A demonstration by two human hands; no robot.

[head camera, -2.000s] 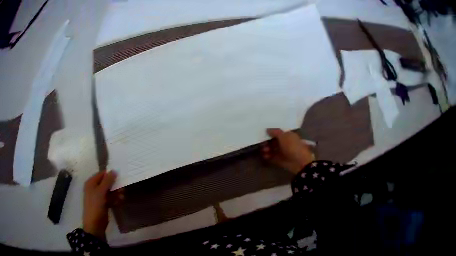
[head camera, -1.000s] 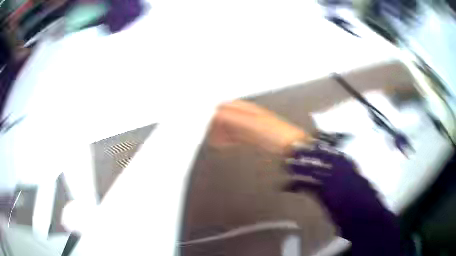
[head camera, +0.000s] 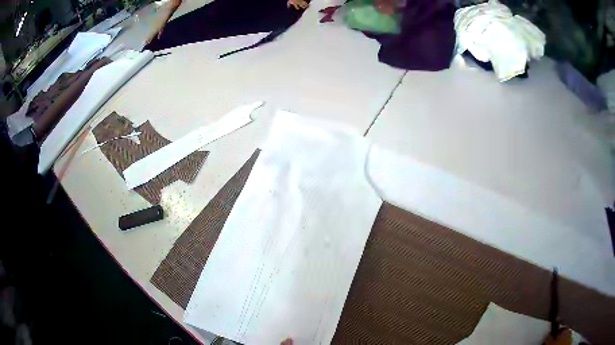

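A large white paper pattern point(head camera: 283, 229) with drawn lines lies on brown checked fabric point(head camera: 431, 269). A fingertip, apparently of my left hand point(head camera: 286, 341), shows on the pattern at the bottom edge; the rest is cut off. Fabric shears point(head camera: 554, 296) stand out dark at the lower right, their handles near the frame edge. Fingers, apparently of my right hand point(head camera: 566, 335), are at the handles, mostly cut off; their grip is unclear. A small white paper pattern point(head camera: 506, 327) lies beside the shears.
Left: cut checked pieces point(head camera: 114, 138) lie under a long narrow paper pattern point(head camera: 195, 145), near a black bar point(head camera: 141, 217) and a pale speckled patch point(head camera: 179, 202). White underlay paper point(head camera: 472, 209) runs right. Another person's hands and dark cloth, purple cloth point(head camera: 418, 34) and white cloth point(head camera: 499, 37) are beyond.
The view has swung, showing more of the table's far side. The large pattern appears turned lengthwise toward me. Two seconds ago both hands held its near edge; now only fingers show at the bottom.
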